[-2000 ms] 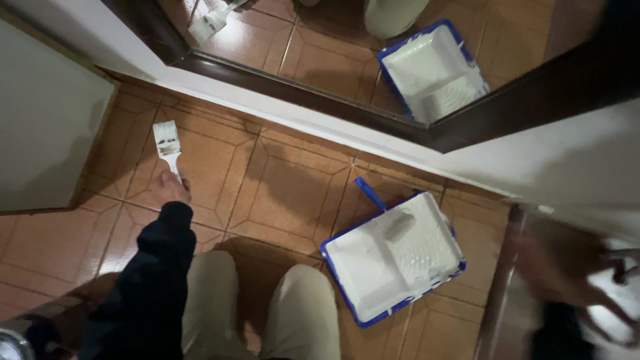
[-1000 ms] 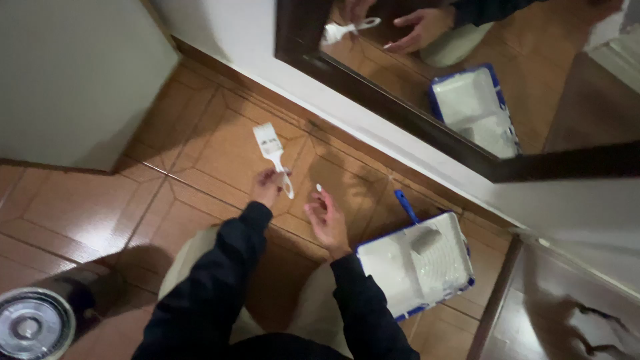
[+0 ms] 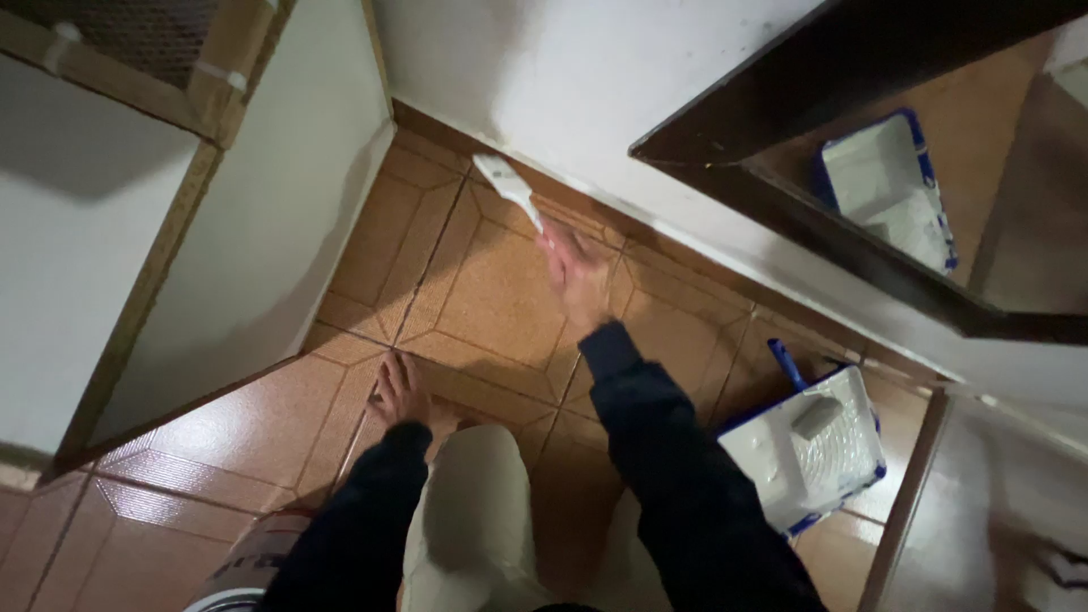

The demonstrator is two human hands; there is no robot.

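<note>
My right hand (image 3: 574, 272) grips the handle of a white paintbrush (image 3: 508, 183). The bristles point up and left, close to the foot of the white wall beside the brown baseboard; whether they touch it I cannot tell. My left hand (image 3: 398, 391) rests low at the tiled floor, fingers spread, holding nothing. To the right of my right forearm lies a blue-rimmed paint tray (image 3: 769, 450) coated in white paint. A blue-handled brush (image 3: 814, 415) lies across it, its head coated in white.
A dark-framed mirror (image 3: 850, 246) leans at the right, reflecting the tray. At the left stands a pale panel with wooden edging (image 3: 170, 280). A paint can (image 3: 255, 561) is by my left forearm. A brown ledge (image 3: 905, 501) borders the floor at the right.
The white paintbrush has passed from my left hand to my right and moved toward the wall corner. My left hand has let go and dropped nearer my knee. The view has shifted left.
</note>
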